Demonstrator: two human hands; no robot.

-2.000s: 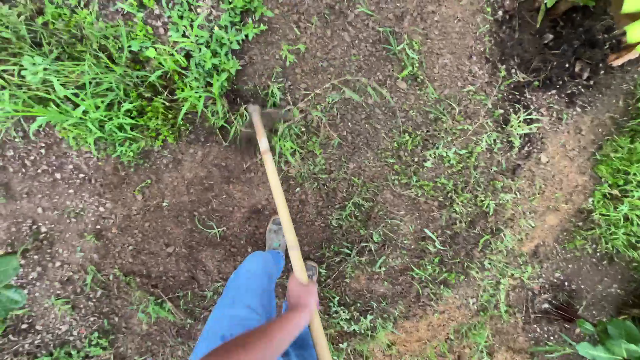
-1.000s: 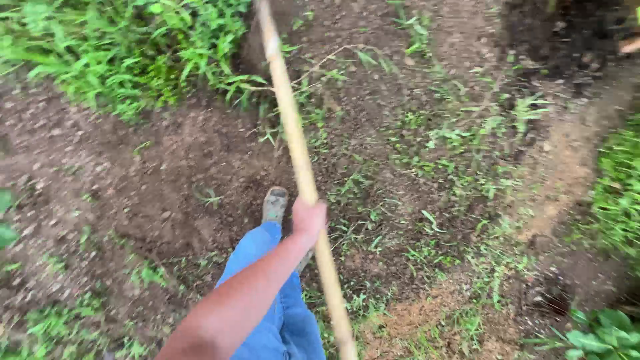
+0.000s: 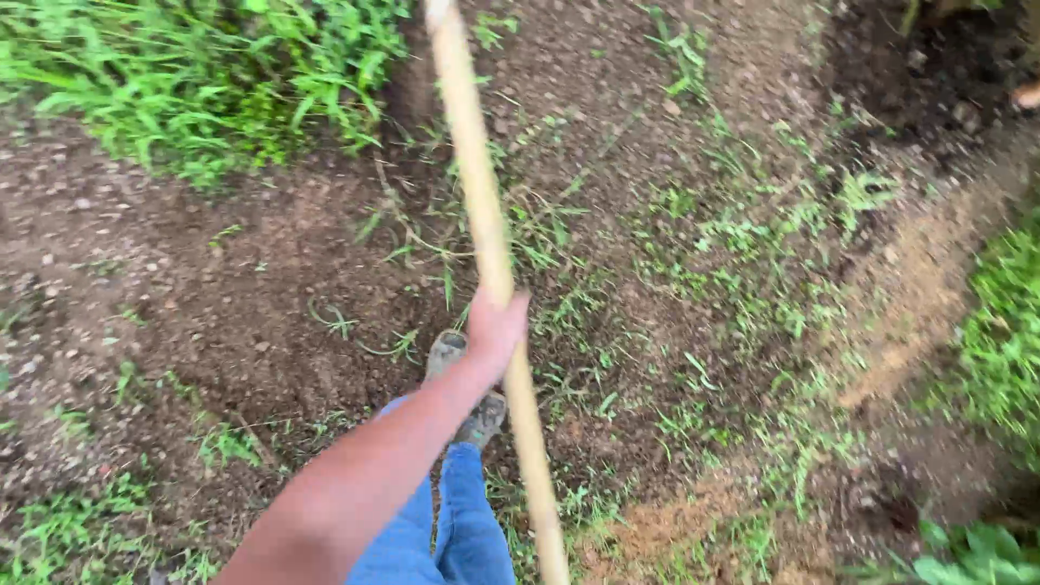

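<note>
A long, pale wooden tool handle [image 3: 477,171] runs from the top of the head view down to the bottom edge, slanting slightly to the right. My left hand [image 3: 497,329] is closed around it near the middle of its visible length, and my bare forearm reaches in from the bottom left. The upper end of the handle is cut off by the frame, so the tool's head is out of sight. My right hand does not show. Behind the forearm are my blue jeans [image 3: 475,520] and two worn shoes [image 3: 483,418] on the soil.
Thick green grass [image 3: 203,89] grows at the upper left, with more grass [image 3: 1003,341] at the right edge. Brown pebbly soil [image 3: 268,301] carries scattered uprooted-looking weeds [image 3: 536,227]. Dark soil [image 3: 934,89] lies at the upper right, and broad leaves [image 3: 979,556] at the lower right.
Two seconds ago the blurred tool head showed by the grass; now it is beyond the top edge. My left hand and the handle have moved upward in the view.
</note>
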